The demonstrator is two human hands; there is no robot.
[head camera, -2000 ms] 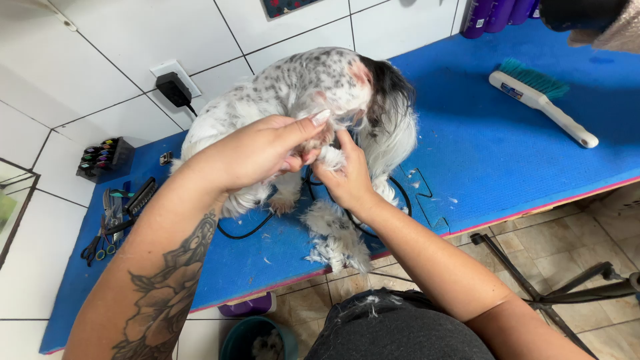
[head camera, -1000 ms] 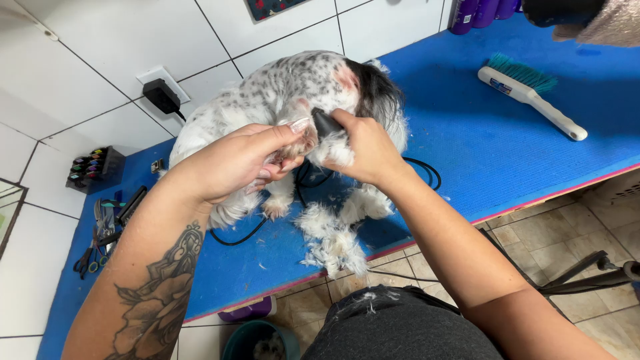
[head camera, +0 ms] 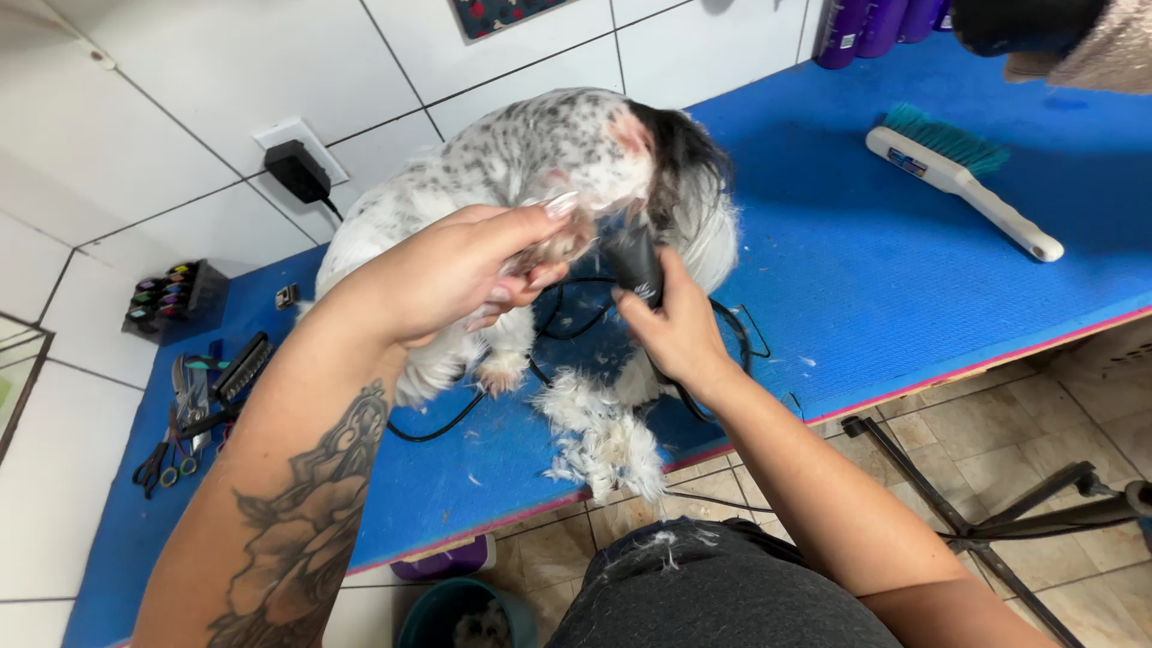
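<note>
A white dog with dark speckles (head camera: 540, 135) stands on the blue grooming mat (head camera: 810, 270), its dark-haired tail at the right. My left hand (head camera: 486, 261) holds one of the dog's raised paws (head camera: 571, 238) between thumb and fingers. Black electric clippers (head camera: 637, 265) are in my right hand (head camera: 675, 324), their head up against the dog's rear leg area, right of the paw; the blade itself is hard to make out. A black cord (head camera: 731, 333) loops over the mat. Cut white fur (head camera: 607, 436) lies in a clump at the front edge.
Scissors (head camera: 166, 459) and other grooming tools lie at the left, near a rack of clipper guards (head camera: 171, 301). A teal-bristled brush (head camera: 963, 184) rests at the right, with purple bottles (head camera: 841, 31) behind. Below the table are a teal bucket (head camera: 463, 621) and black stand legs (head camera: 981, 531).
Two seconds ago no clippers showed in my right hand; they appear in it one second ago. Since then the right hand has moved slightly down and right, away from my left hand.
</note>
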